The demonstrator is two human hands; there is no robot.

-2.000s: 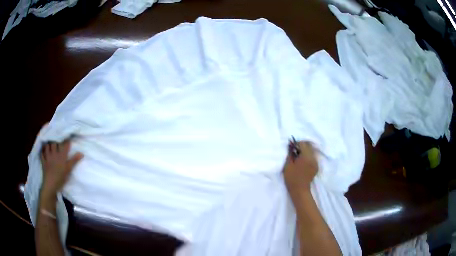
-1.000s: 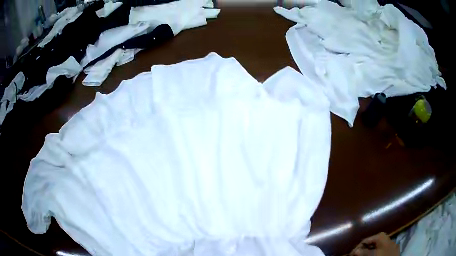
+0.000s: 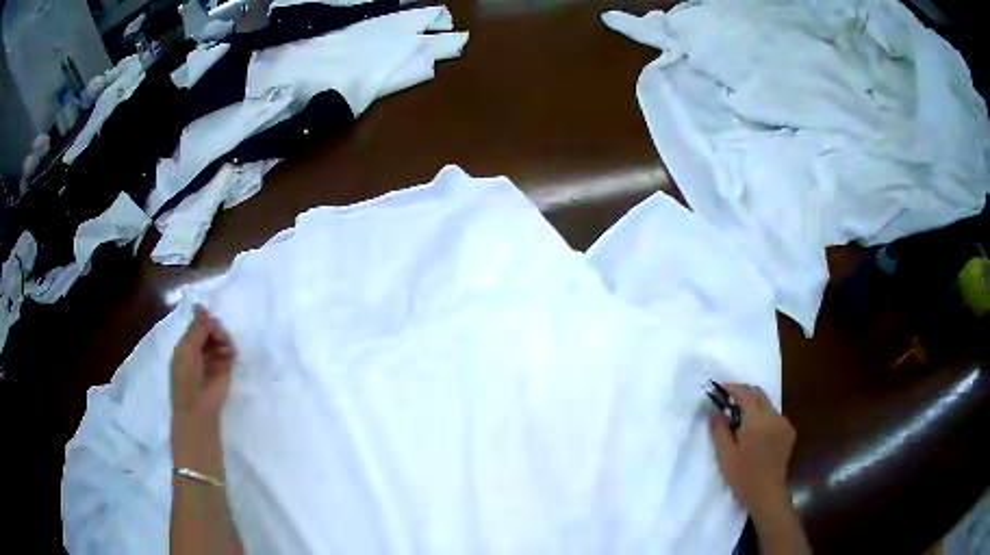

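Note:
A large white garment (image 3: pixel 467 379) lies spread over the dark table (image 3: pixel 532 98), its wavy edge toward the far side. My left hand (image 3: pixel 203 363) is at the garment's left part, fingers curled at its edge; it seems to pinch the cloth there. My right hand (image 3: pixel 754 439) is over the garment's right part and holds small dark thread snips (image 3: pixel 724 405), their tips pointing away and to the left. Whether my right fingers also hold cloth cannot be told.
A crumpled white garment heap (image 3: pixel 803 141) lies at the far right, touching or near the spread garment. Black and white cloth pieces (image 3: pixel 342 60) lie along the far left. A bottle with a yellow-green cap (image 3: pixel 975 286) stands at the right edge, beside a dark object (image 3: pixel 868 284).
My left hand has come into view at the garment's left edge. My right hand has moved from the bottom right onto the garment with the snips. The garment now lies differently.

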